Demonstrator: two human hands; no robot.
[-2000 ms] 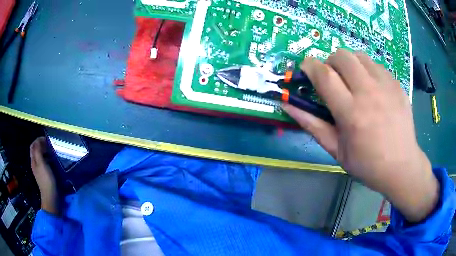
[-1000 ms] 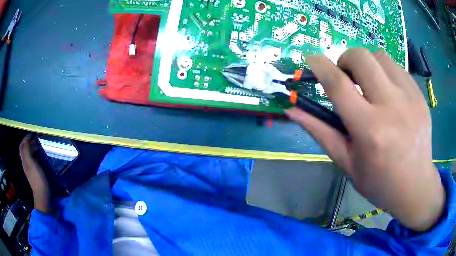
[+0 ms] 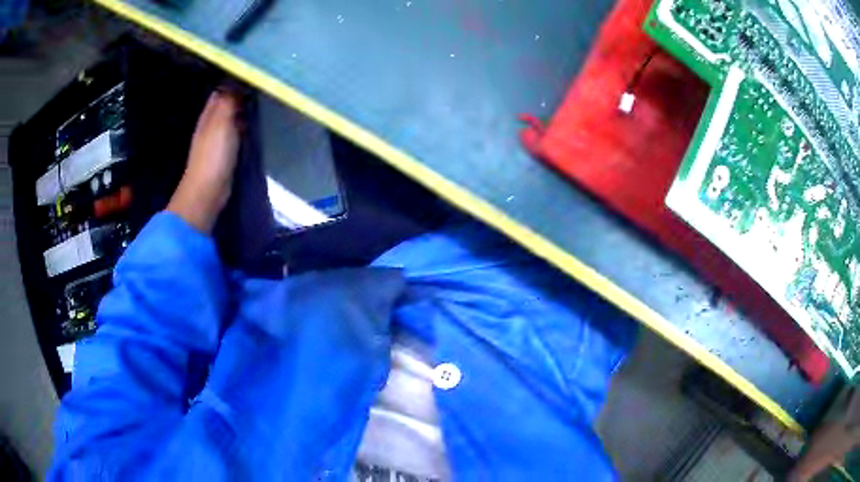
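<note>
A smartphone with a pale, glaring screen is below the bench edge at the left. My left hand is at its left side and holds it; the fingers are mostly hidden in the dark. A large green circuit board, solder side up, lies on a red pad at the right and is cut off by the picture's edge. My right hand shows only as a small blurred part at the bottom right corner; its fingers and the cutters cannot be made out.
A black tray with boards carrying white blocks and an orange-red part stands at the far left, below the bench. The bench's yellow edging runs diagonally. A thin lead with a white connector lies on the pad. A dark handle shows at the top.
The view has swung left and tilted, so the board and pad appear far right and the phone nearer the middle. My right hand and the cutters have left the board area in view.
</note>
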